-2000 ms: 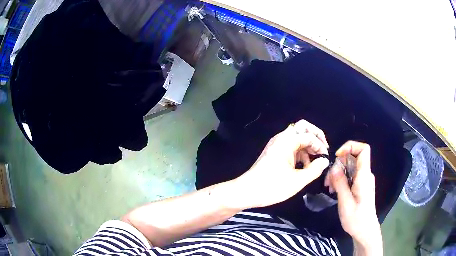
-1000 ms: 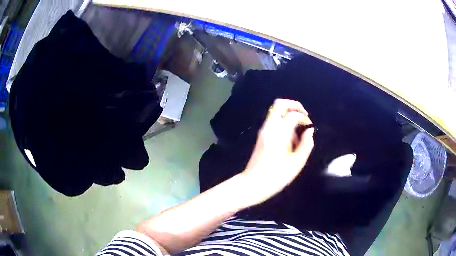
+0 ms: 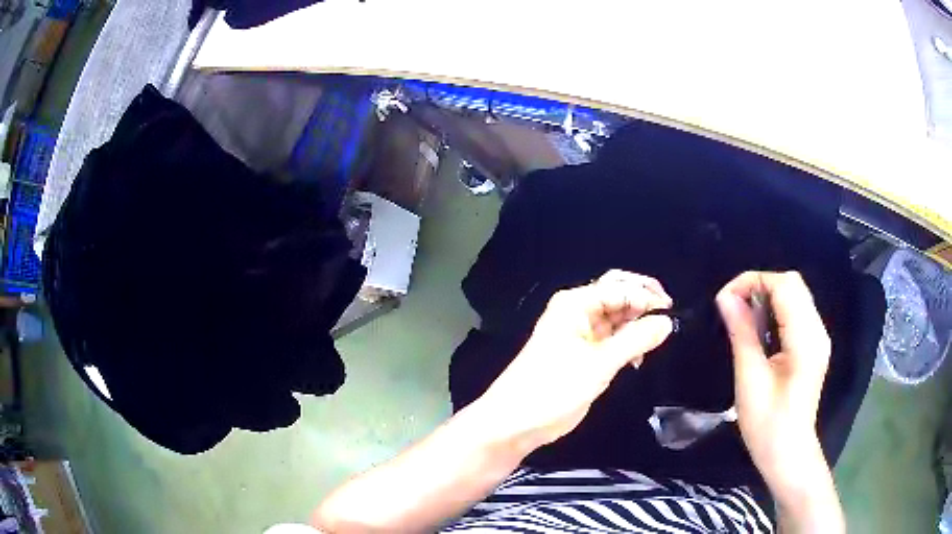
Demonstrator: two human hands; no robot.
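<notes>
A black garment (image 3: 585,240) lies over the lap. My left hand (image 3: 600,339) pinches a small dark bit of it, with a tiny shiny piece (image 3: 675,324) at the fingertips. My right hand (image 3: 778,339) is a little to the right, thumb and forefinger together, with a dark narrow tool (image 3: 770,325) partly showing in the palm. Any needle or thread between the hands is too fine to see. A white label or lining patch (image 3: 689,426) shows on the garment below the hands.
A white table (image 3: 585,52) with a yellowish edge curves across the top. Another black garment heap (image 3: 198,282) hangs at the left. A white box (image 3: 391,245) stands on the green floor (image 3: 407,365). A clear mesh basket (image 3: 908,318) is at the right.
My right hand, out of view one second ago, is back beside my left hand. My left hand has moved slightly lower. The view has shifted, showing more of the table.
</notes>
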